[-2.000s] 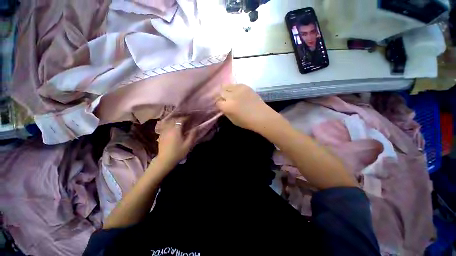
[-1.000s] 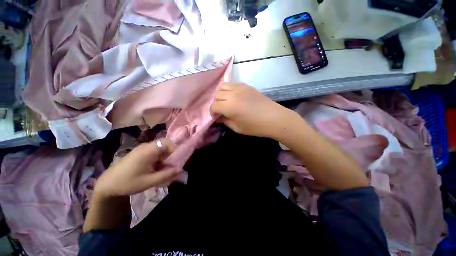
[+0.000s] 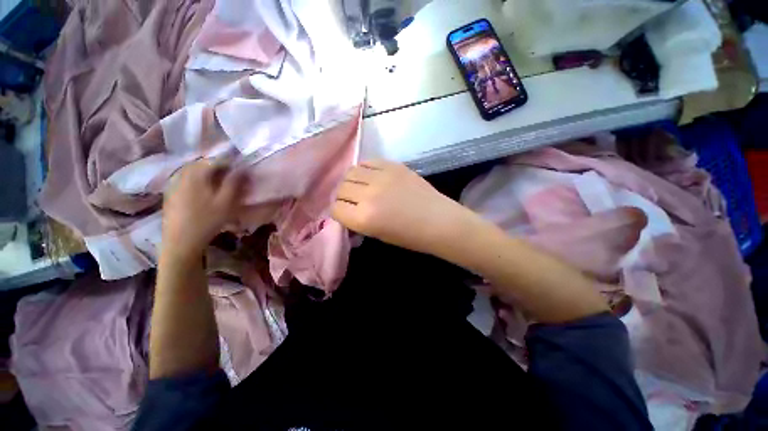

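Note:
A large dusty-pink and white garment (image 3: 109,109) lies bunched on the left of the white machine table and hangs over its front edge. My right hand (image 3: 375,198) grips the pink cloth at the table's front edge, below the brightly lit presser foot (image 3: 364,38). My left hand (image 3: 198,202) is blurred over the garment's white and pink part; its fingertips are unclear, and I cannot tell whether they hold cloth. A striped white seam edge (image 3: 290,141) runs between the hands. A loose pink fold (image 3: 312,252) hangs below my right hand.
A lit smartphone (image 3: 487,69) lies right of the needle. A small dark and reddish item (image 3: 577,60) and a black strapped item (image 3: 640,66) lie further right. Garment piles sit below the table edge at right (image 3: 699,295) and left (image 3: 80,353). A blue basket (image 3: 726,181) stands far right.
My left hand has let go of the lower pink fold and moved up and left over the garment. My right hand still grips near the edge. The whole view has shifted slightly.

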